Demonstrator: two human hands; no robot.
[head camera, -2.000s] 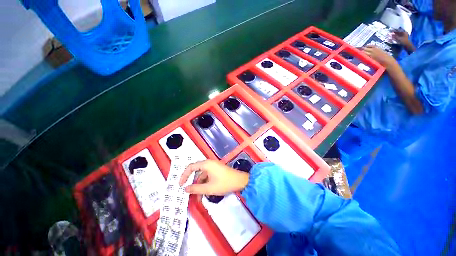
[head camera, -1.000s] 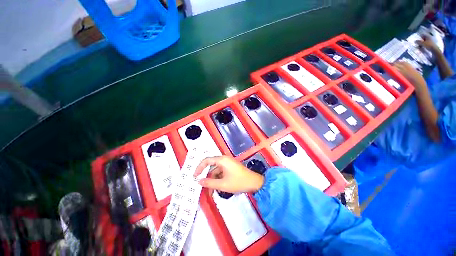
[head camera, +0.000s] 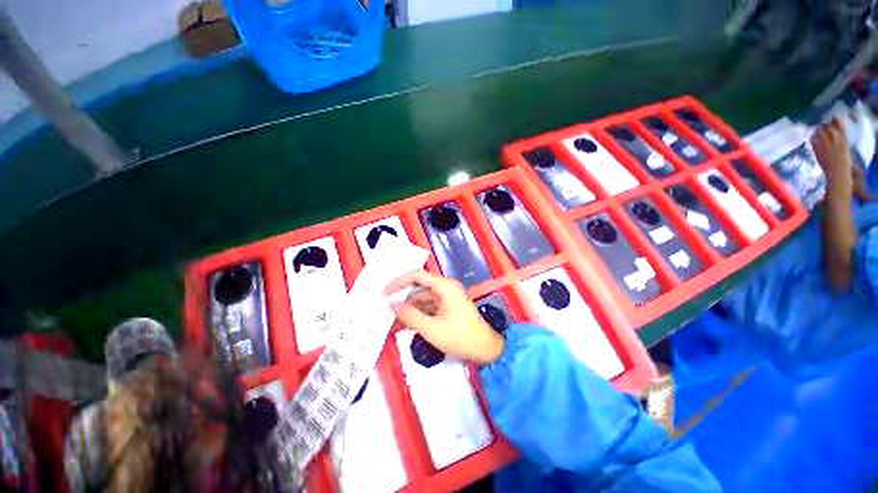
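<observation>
My right hand (head camera: 445, 316), bare with a blue sleeve, pinches the label strip (head camera: 332, 380) near its upper end. The strip slants from lower left across the near red tray (head camera: 635, 371). Its top end lies over a white phone (head camera: 371, 236) and partly covers the camera. Another white phone (head camera: 316, 298) with small labels is left of it, and a dark phone (head camera: 239, 323) is at the tray's left end. A blurred brownish shape at the lower left may be my left hand; its fingers cannot be made out.
A second red tray (head camera: 626, 313) of labelled phones adjoins at the right on the dark green bench (head camera: 318, 144). Another person's hand (head camera: 830, 149) is over white sheets at the far right. A blue plastic stool (head camera: 318, 58) stands beyond the bench. A whitish roll (head camera: 138, 347) is at left.
The view has shifted, so the stool and bench edge sit higher. The strip's upper end has moved up over the white phone's camera, with my right hand still on it.
</observation>
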